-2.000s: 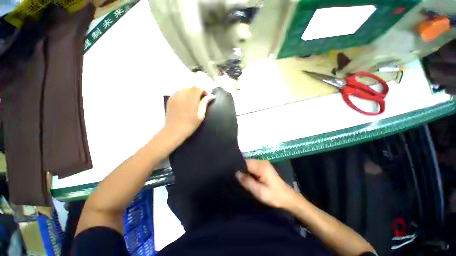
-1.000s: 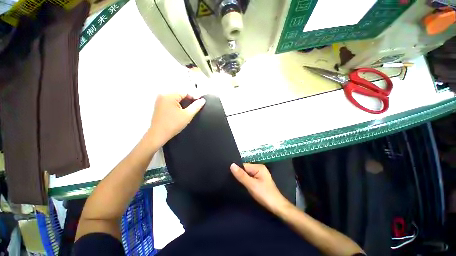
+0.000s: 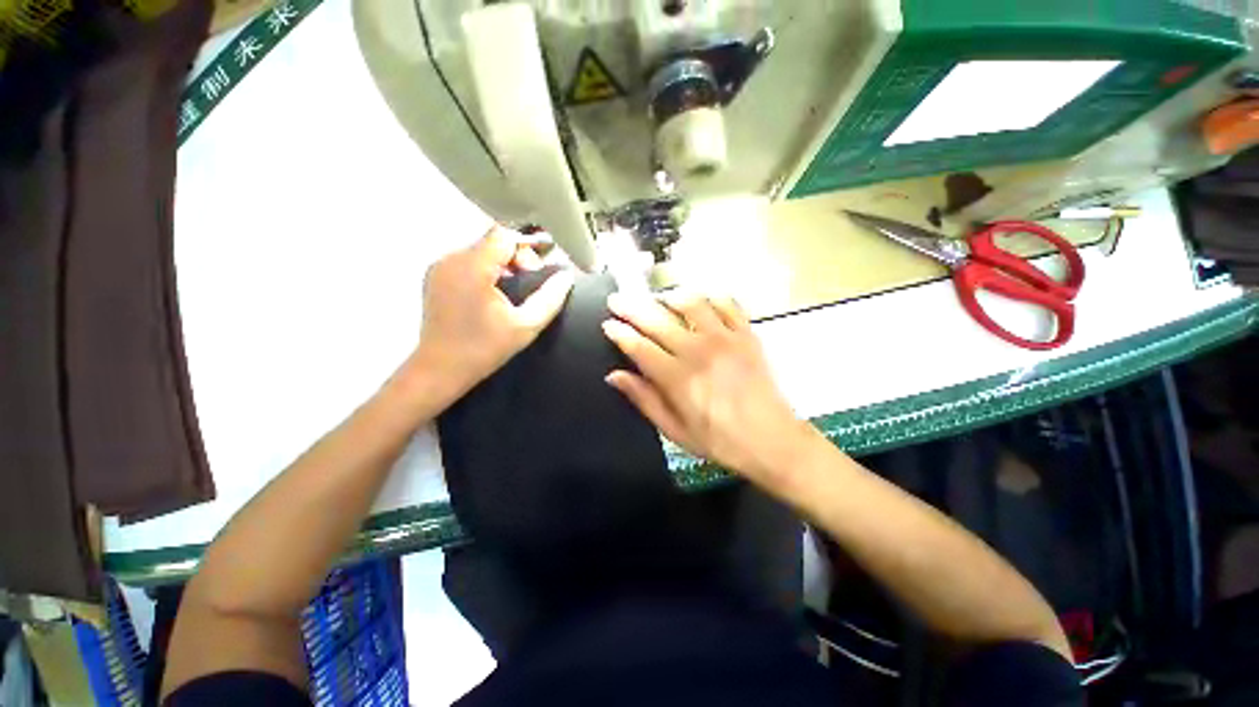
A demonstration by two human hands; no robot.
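The black fabric panel (image 3: 552, 401) runs from my lap over the table's front edge up to the presser foot (image 3: 646, 228) under the bright lamp. My left hand (image 3: 483, 307) grips the panel's upper left edge between thumb and fingers, just left of the foot. My right hand (image 3: 704, 380) lies on the panel's right edge, palm down, with its fingertips close below the foot. The needle itself cannot be made out in the glare. The panel's lower part merges with the dark clothing.
The cream sewing machine head (image 3: 470, 83) and green control panel (image 3: 1022, 97) stand ahead. Red-handled scissors (image 3: 1019, 283) lie right of the needle area. Brown cut pieces (image 3: 131, 304) hang over the table's left side. A blue basket (image 3: 356, 635) is below left.
My right hand has moved up from the panel's lower right edge to beside the presser foot. My left hand keeps its grip, and the panel's top end is now nearer the foot.
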